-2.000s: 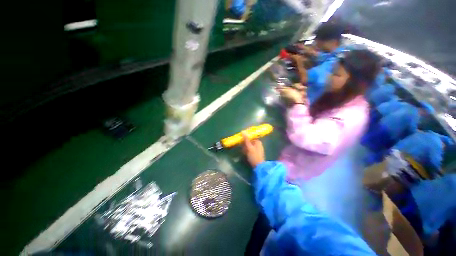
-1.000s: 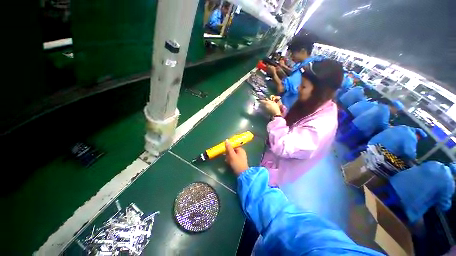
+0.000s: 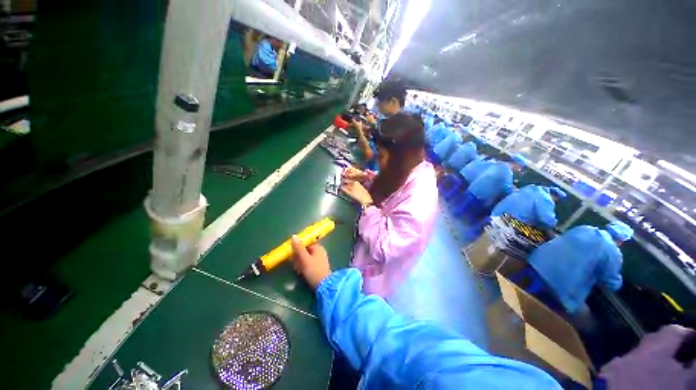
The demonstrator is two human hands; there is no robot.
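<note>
My right hand, bare with a blue sleeve, is closed around the yellow electric screwdriver. The screwdriver lies low over the green bench top, its dark tip pointing down and left. The round screw tray, full of glittering grains, sits on the bench below the tip. Part of the pile of thin silver metal brackets shows at the bottom edge, left of the tray. My left hand is not in view.
A pale upright post stands at the white edge strip. Beyond it, the green conveyor carries dark units. A person in a pink smock works close on the right. An open cardboard box and more workers are farther right.
The view has swung right, so the post, tray and brackets have shifted left, and much of the pile has left the frame. My right hand still holds the screwdriver.
</note>
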